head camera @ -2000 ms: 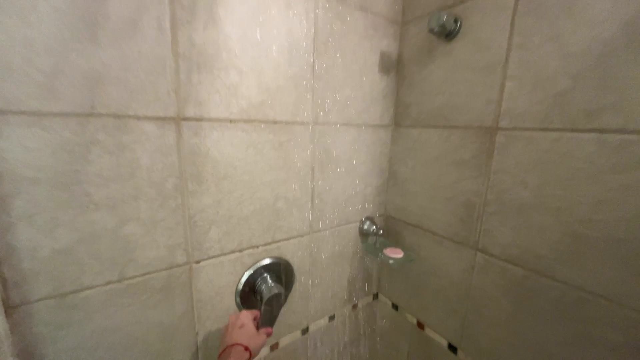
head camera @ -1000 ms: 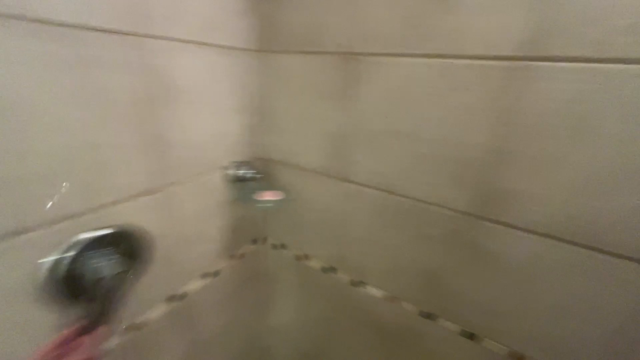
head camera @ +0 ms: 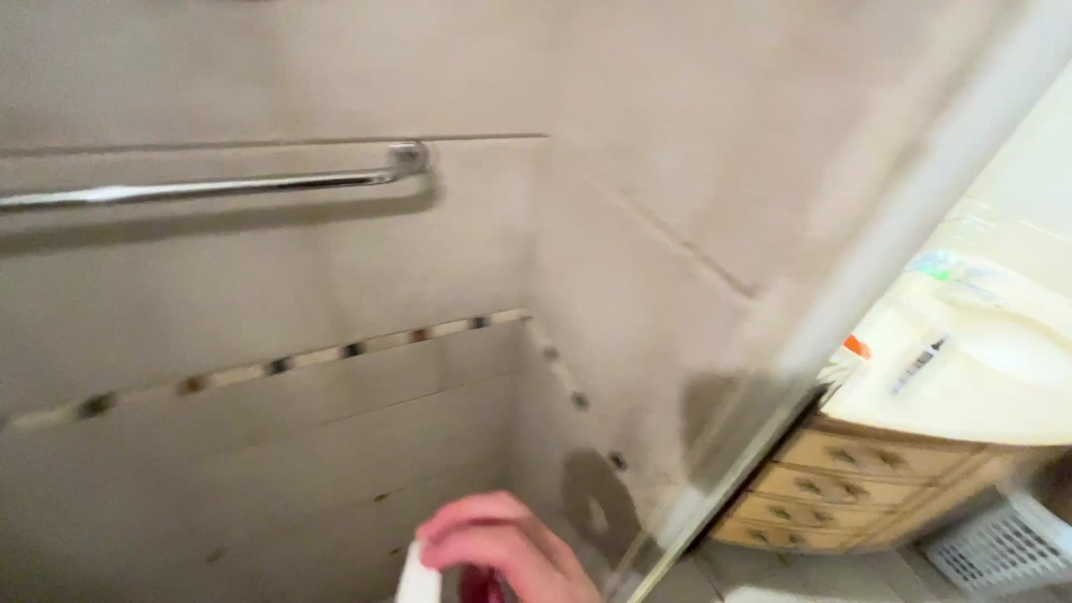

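Observation:
At the bottom centre, what looks like my right hand (head camera: 511, 540) reaches in from the lower right, its fingers bent over the top of a white object (head camera: 419, 576). Only the upper end of that object shows, so its kind cannot be told. Something dark red (head camera: 481, 584) sits under the curled fingers, partly cut off by the frame edge. My left hand is out of view. Behind the hand stand the tiled shower walls, crossed by a mosaic tile strip (head camera: 318, 356).
A metal grab bar (head camera: 209, 188) runs along the left wall. A pale shower frame post (head camera: 879, 276) slants down at right. Beyond it are a vanity countertop (head camera: 930, 410) with a toothbrush-like item (head camera: 917, 366), wooden drawers (head camera: 837, 486) and a white plastic basket (head camera: 997, 544).
The view has swung far from the shower valve to another corner and the vanity. Earlier a hand was at the valve handle, with water falling beside it; now a hand is at a white object.

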